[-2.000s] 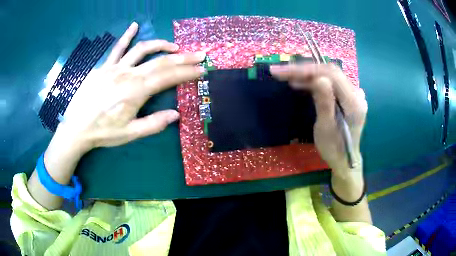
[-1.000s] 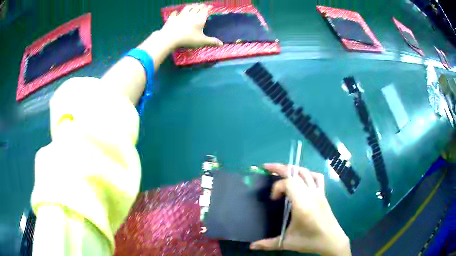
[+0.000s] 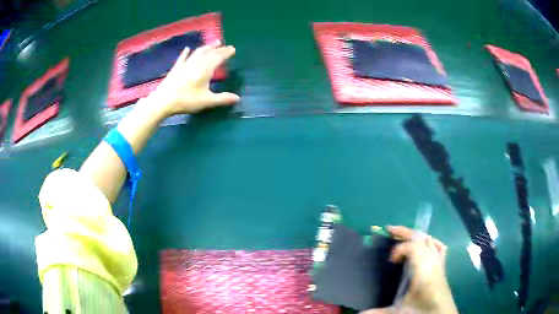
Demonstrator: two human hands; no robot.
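Note:
A circuit board with a black sheet over it [image 3: 352, 264] hangs over the right end of a shiny red bubble pad [image 3: 233, 282] at the bottom. Green and silver parts show on its left edge. My right hand [image 3: 423, 264] grips the board's right side. The slim tweezers [image 3: 423, 221] are also in this hand, blurred. My left hand [image 3: 193, 86] is open with fingers apart, over the right part of another black-covered board [image 3: 144, 67] on a red pad [image 3: 116, 95] at the upper left. Whether it touches that board I cannot tell.
More black-covered boards lie on red pads at the back: one right of centre [image 3: 395, 61], one far right [image 3: 521, 83], one far left [image 3: 43, 101]. Long black strips [image 3: 456, 190] lie on the green mat at right. A small yellow piece [image 3: 60, 160] is near my left sleeve.
My right hand has lifted the board off the near pad since two seconds ago. My left hand has moved from beside it to the back row, then leftwards to another pad. The view has shifted.

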